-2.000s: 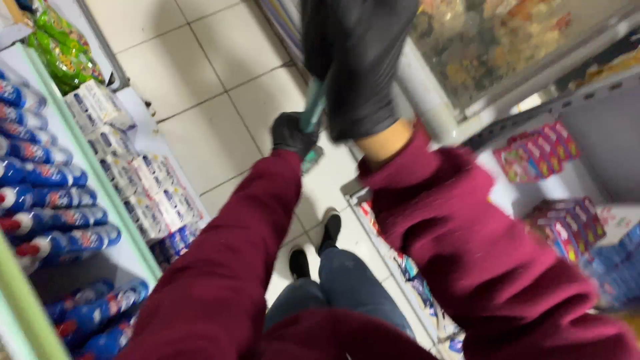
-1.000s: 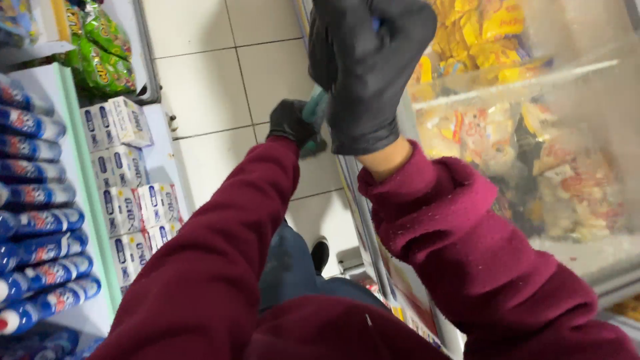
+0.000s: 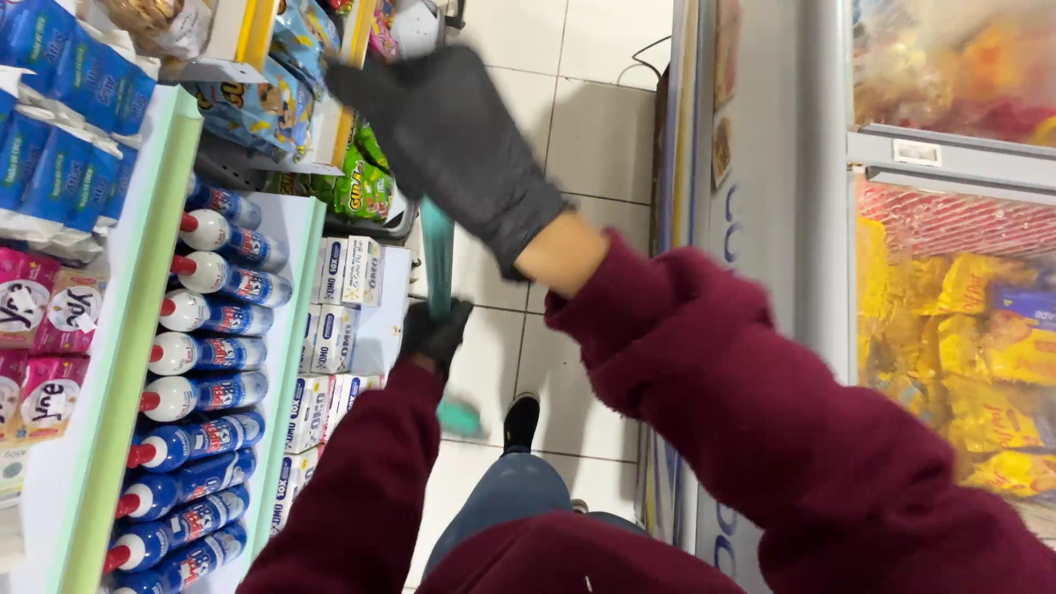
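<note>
Both my hands wear black gloves and grip one teal handle [image 3: 438, 256], seen steeply from above between the shelves and a freezer. My right hand [image 3: 462, 148] is closed around its upper end, nearer the camera, and blurred by motion. Lower on the handle, my left hand [image 3: 435, 334] is closed around it, beside the boxed goods on the shelf. Below that hand a blurred teal part [image 3: 459, 417] shows near the floor, close to my shoe; what kind of tool it belongs to cannot be told.
At left, shelves hold blue bottles with red caps [image 3: 206, 355], Omo boxes [image 3: 334, 338] and bagged goods [image 3: 355, 181]. A glass-topped chest freezer [image 3: 771, 206] with yellow packs lines the right side. Pale floor tiles [image 3: 598, 148] run between them; a thin dark cable [image 3: 643, 58] lies ahead.
The view has shifted, with more of the left shelves showing. My right hand has moved left over the aisle, toward the shelf side, still on the teal handle. My left hand keeps its grip.
</note>
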